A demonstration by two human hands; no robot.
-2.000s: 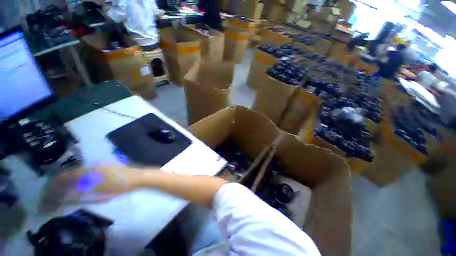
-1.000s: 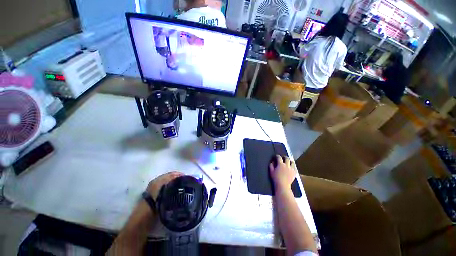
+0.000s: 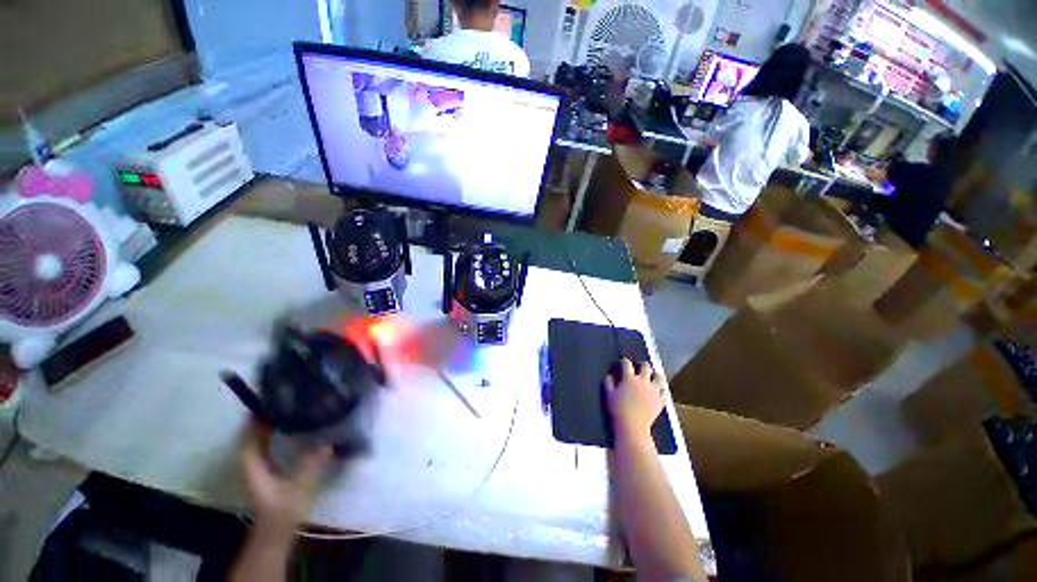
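My left hand holds a black dome-headed camera at its near lower side, over the left middle of the bench; the camera is blurred. My right hand is on the black mouse on the black mouse pad. Two more cameras stand upright below the monitor, a left one and a right one with lit round LEDs. A red-orange glow shows on the bench between the held camera and these two. The monitor shows a pale live picture.
A thin stick and a looping pale cable lie on the bench. The pink-white fan, dark phone and power supply are at left. Open cartons adjoin the right edge. Other people are behind.
The held camera has moved left and away from me, with my left hand now visible below it. A red-orange glow has appeared. My right hand remains on the mouse.
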